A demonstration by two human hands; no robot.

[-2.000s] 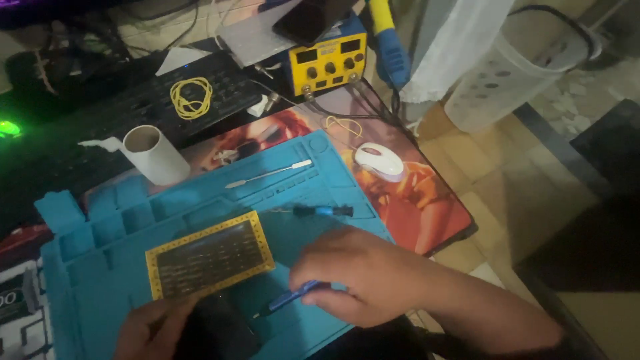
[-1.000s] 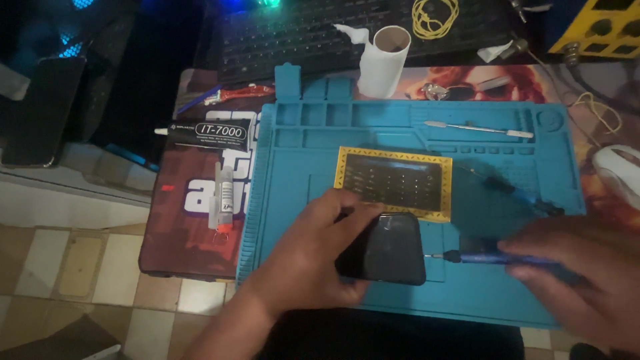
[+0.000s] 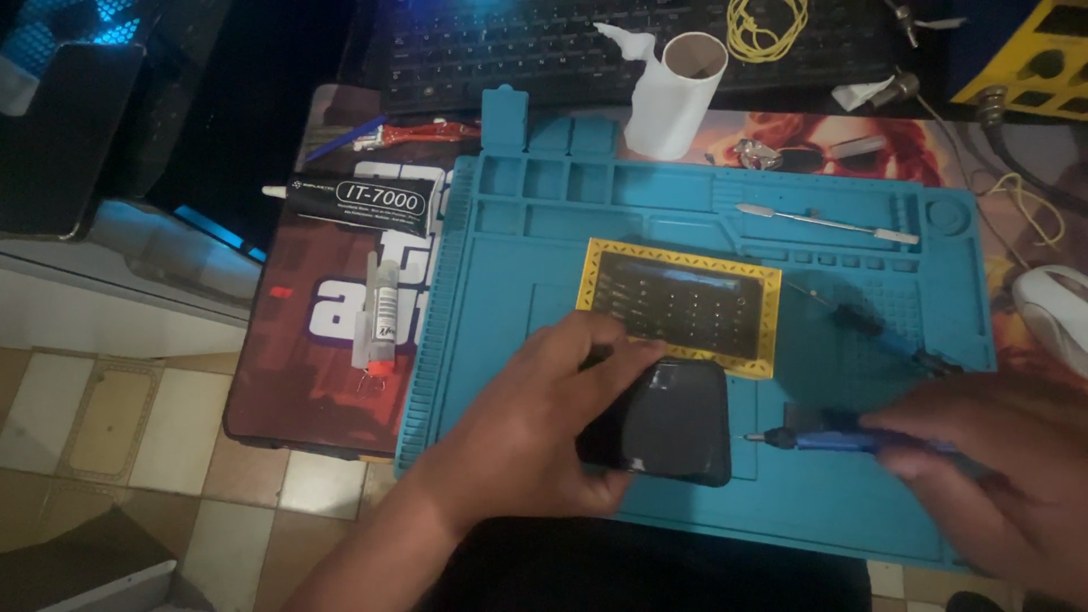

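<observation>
My left hand (image 3: 544, 416) grips a dark smartphone (image 3: 676, 421) by its left part, thumb and fingers on opposite long edges, low over the teal silicone repair mat (image 3: 493, 314). In my right hand (image 3: 977, 467) is a blue precision screwdriver (image 3: 829, 439), its tip pointing left at the phone's near end with a small gap between. Just beyond the phone lies a yellow-framed case of driver bits (image 3: 680, 306). A second screwdriver (image 3: 884, 331) lies on the mat to the right, and a metal spudger (image 3: 824, 223) rests in the upper tray.
Left of the mat lie an IT-7000 glue tube (image 3: 365, 201) and a syringe-like tube (image 3: 385, 310). Behind stand a cardboard roll with paper (image 3: 671, 102), a keyboard (image 3: 510, 51) and a coil of yellow wire (image 3: 765, 30). A white mouse (image 3: 1054, 310) and a yellow bench device (image 3: 1028, 76) are at right.
The view has swung left since two seconds ago. My left hand and the phone, partly cut off low in the oldest frame, now show fully. The screwdriver remains in my right hand.
</observation>
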